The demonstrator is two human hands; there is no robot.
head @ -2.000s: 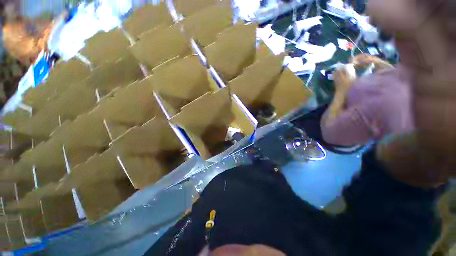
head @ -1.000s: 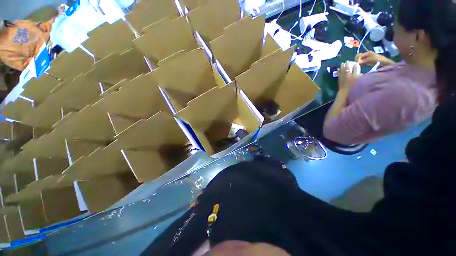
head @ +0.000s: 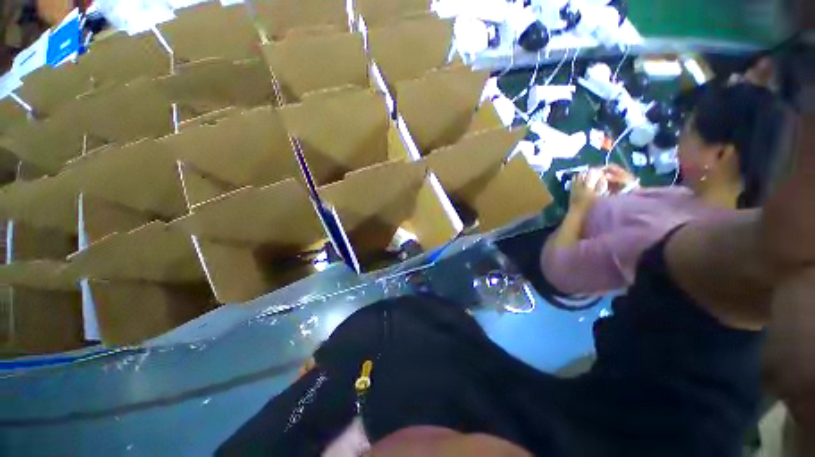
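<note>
Open-topped retail boxes with tall brown flaps stand in a tight grid from the left to the centre. Small white and dark items show in the bottoms of near boxes; they are too blurred to name. My right arm rises at the right in a dark sleeve. What seems to be my right hand is large, blurred and cut by the right edge, so its fingers and any held thing are unclear. My left hand is not in view. A blurred skin-coloured shape at the bottom edge cannot be told.
A person in a pink top sits at the right with both hands at small white parts. Beyond, unbagged cameras with black heads and white cables lie heaped. A blue-and-white flat box is at the far left. The bench edge curves before me.
The view has turned, so the grid and the seated person sit differently in the picture. The blurred skin shape at the right edge, absent one second ago, is back.
</note>
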